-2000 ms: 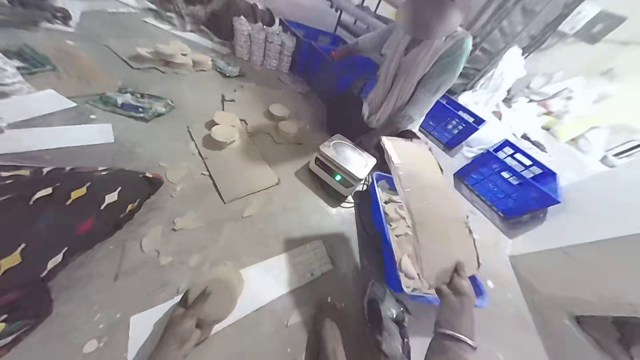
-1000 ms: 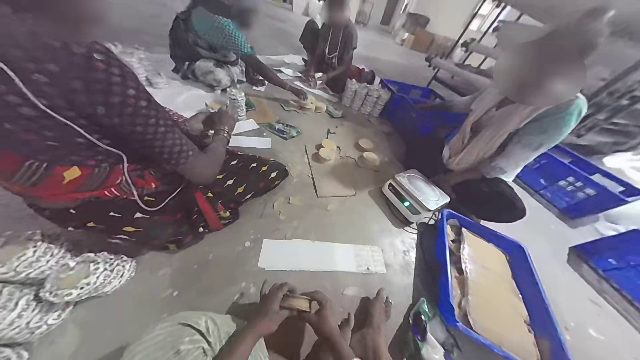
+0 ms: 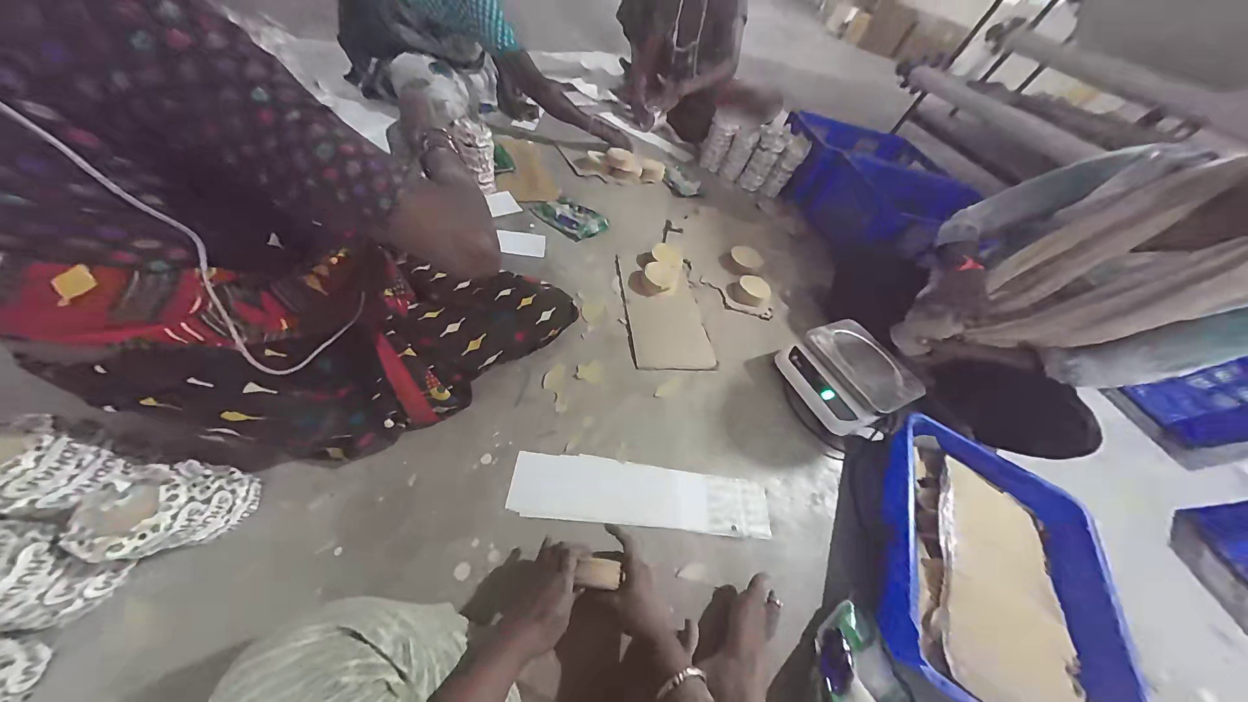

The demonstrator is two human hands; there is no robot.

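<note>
Near the bottom middle, my left hand [image 3: 548, 585] and my right hand [image 3: 639, 585] grip a short stack of round tan discs [image 3: 598, 573] from both sides, just above the floor. A bracelet circles my right wrist. Right beyond my hands lies a long white paper strip [image 3: 614, 490], its right end printed or textured. Further off, small round stacks [image 3: 660, 276] stand on a flat cardboard sheet [image 3: 673, 331]. Two more round stacks [image 3: 752, 290] are to its right.
A digital scale [image 3: 850, 375] with a green light stands at right. A blue crate [image 3: 1092, 585] holds a cardboard sheet over tan pieces. A person in patterned cloth [image 3: 292, 361] sits at left; others sit further back and at right. Patterned bundles [image 3: 127, 517] lie lower left; a green packet [image 3: 570, 218] lies ahead.
My right hand, earlier at the cardboard in the blue crate, is now on the disc stack with my left. The view has swung since the first frame.
</note>
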